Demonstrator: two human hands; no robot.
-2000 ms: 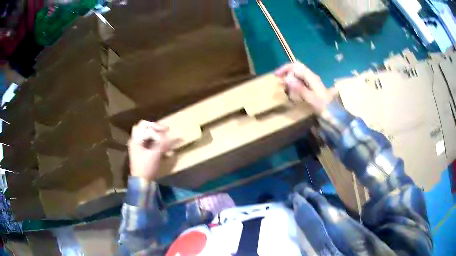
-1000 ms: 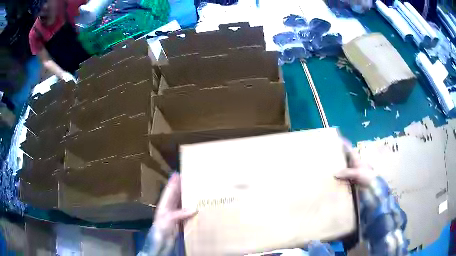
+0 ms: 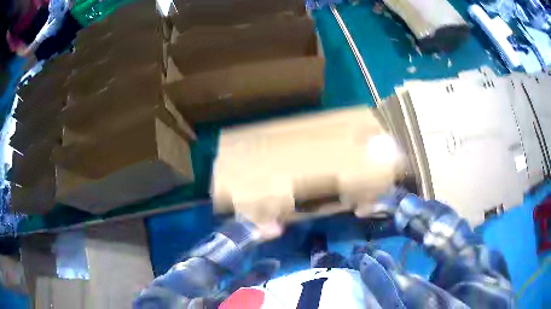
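A brown carton [image 3: 302, 157] is held in front of me at the table's near edge. A broad plain panel faces up, and a notched edge with a dark cut-out faces me. The carton is blurred. My left hand [image 3: 266, 228] is at its near edge, left of the cut-out, with the fingers partly hidden. My right hand [image 3: 373, 208] is at the near right corner, blurred and mostly hidden. Both hands appear to hold the carton. Folded boxes [image 3: 112, 175] stand open in columns at the left, and another column [image 3: 248, 90] stands beyond the carton.
Overlapping flat blanks [image 3: 471, 145] lie at the right. The green table [image 3: 344, 66] carries a wrapped tan block [image 3: 432, 21] and white rolls [image 3: 498, 36] at the far right. A large carton [image 3: 118, 259] is below the table edge at left. A person [image 3: 45, 30] is at the far left.
The carton has turned, so its cut-out edge now faces me. My hands have shifted to its near edge. The view has tilted and shows more of the floor and my front.
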